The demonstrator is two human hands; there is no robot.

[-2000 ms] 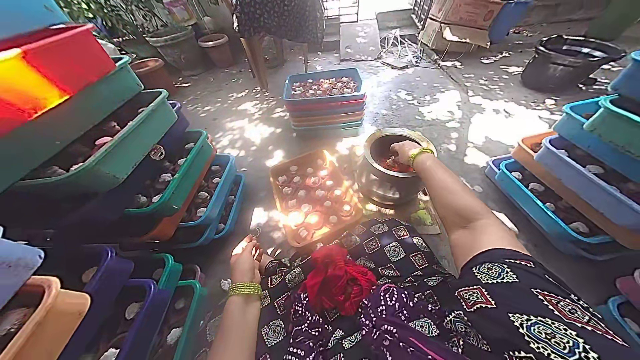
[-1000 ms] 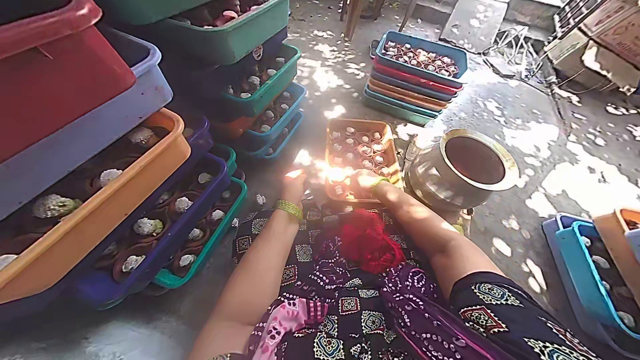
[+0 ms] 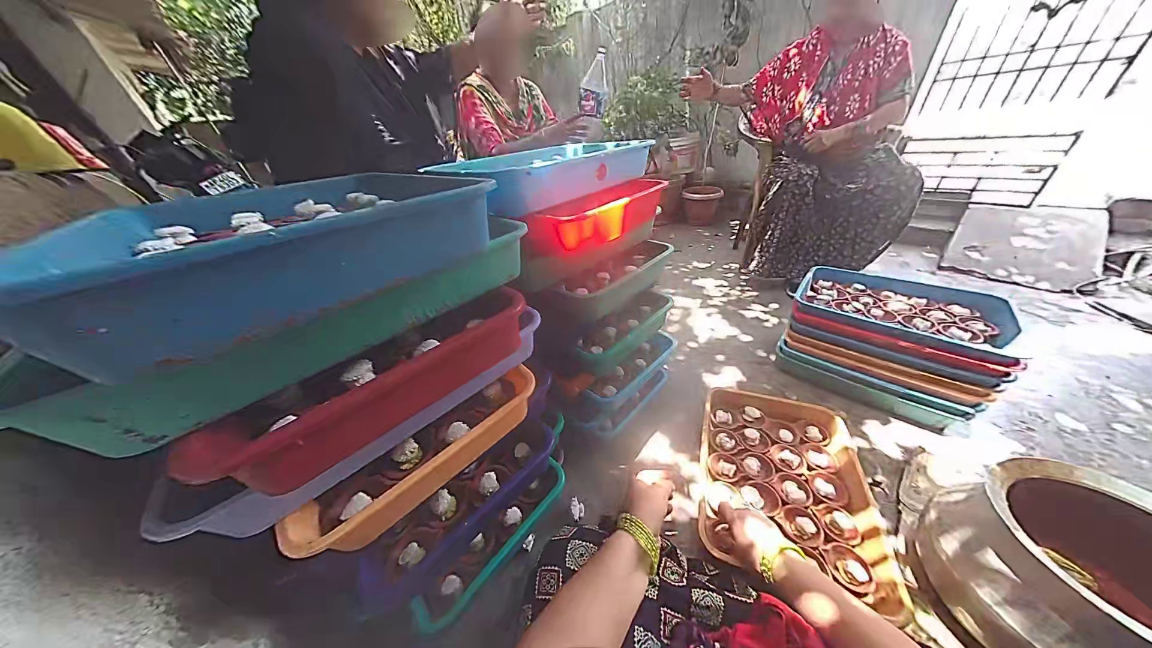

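An orange plastic tray (image 3: 864, 504) lies on the ground before me, filled with rows of small brown clay cups, each with a white tuft in it. My right hand (image 3: 751, 535) is over the tray's near left part, fingers down at a cup; whether it grips anything is not clear. My left hand (image 3: 650, 495) is just left of the tray, its fingers curled and washed out by sunlight, so its hold cannot be told. To the right of the tray stands a wide metal pot (image 3: 954, 549) with dark reddish liquid (image 3: 1080, 531) inside.
Tall stacks of filled colored trays (image 3: 297, 288) rise close on my left, with another stack (image 3: 594, 207) behind. A lower stack (image 3: 900, 360) stands beyond the orange tray. Farther back are a seated person (image 3: 828, 135) at right and two more people at left, one near a plastic bottle (image 3: 594, 85).
My right hand was in the metal pot two seconds ago; it is now over the orange tray. The view has swung up and left, showing the people and the left stacks.
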